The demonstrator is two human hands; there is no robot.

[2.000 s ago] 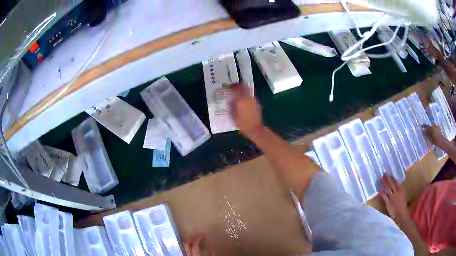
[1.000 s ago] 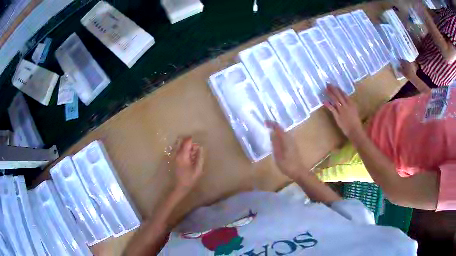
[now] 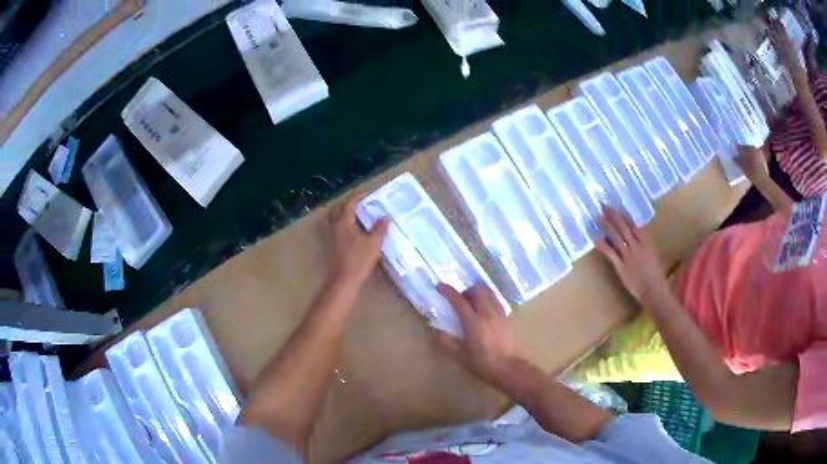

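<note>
A long translucent white tray (image 3: 422, 222) lies tilted on the brown cardboard in the middle, a little left of a row of similar trays. My left hand (image 3: 356, 240) holds its upper left edge, thumb over the rim. My right hand (image 3: 479, 328) grips its lower end, fingers on the near part. A slim white shape runs along the tray's left side; I cannot tell whether it is a separate piece. My palms and some fingertips are hidden.
The tray row (image 3: 508, 222) runs right, with a coworker's hand (image 3: 626, 249) on it. More trays (image 3: 195, 362) lie lower left. Flat printed boxes (image 3: 184, 140) and a loose tray (image 3: 127, 204) lie on the green surface (image 3: 299, 163). A green crate (image 3: 671, 408) stands lower right.
Since one second ago, the row's leftmost tray has come away leftward. My left hand has moved from the cardboard onto it, and my right hand grips its lower end. Boxes on the green surface have shifted rightward.
</note>
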